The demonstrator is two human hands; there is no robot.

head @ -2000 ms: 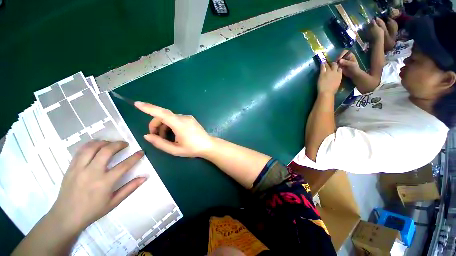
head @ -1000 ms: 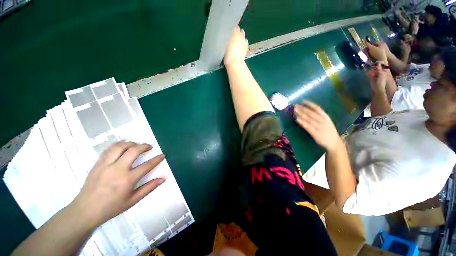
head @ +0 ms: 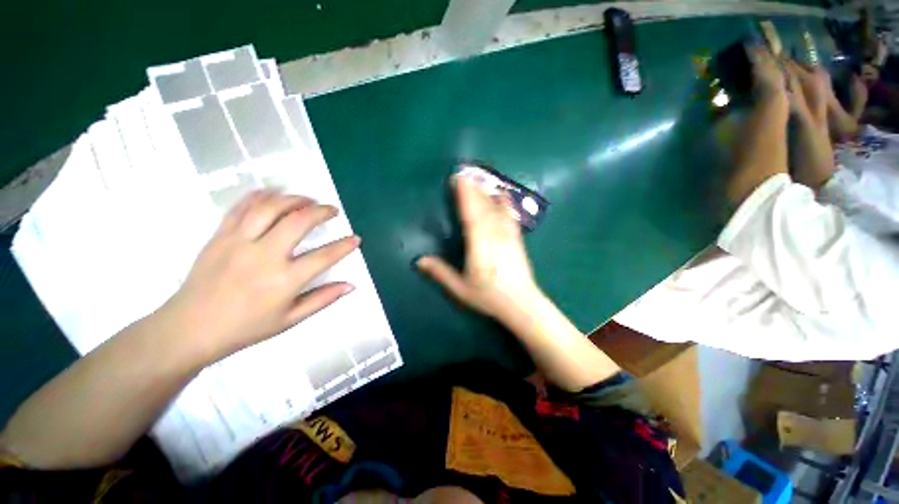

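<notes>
A black phone body (head: 527, 204) with a small pale disc at its right end lies slanted on the green bench. My right hand (head: 493, 251) is over its left part, blurred, fingers on or just above it and thumb spread away. A small dark spot shows at the thumb tip; I cannot tell what it is. My left hand (head: 261, 271) lies with spread fingers on the fanned white sticker sheets (head: 128, 226), holding nothing. Grey stickers (head: 207, 133) show at the upper end of the top sheet and more at its lower right corner.
Another black phone (head: 623, 54) lies by the pale metal rail (head: 380, 59) at the back. A grey post (head: 473, 25) stands at the rail. A neighbouring worker's arms and white sleeve (head: 818, 266) are at the right. Cardboard boxes (head: 670, 394) and a blue object (head: 754, 477) are below the bench edge.
My right hand has come back from the rail and is now at the phone body. The neighbour's hand has withdrawn rightward. Another phone now shows by the rail. The view has shifted.
</notes>
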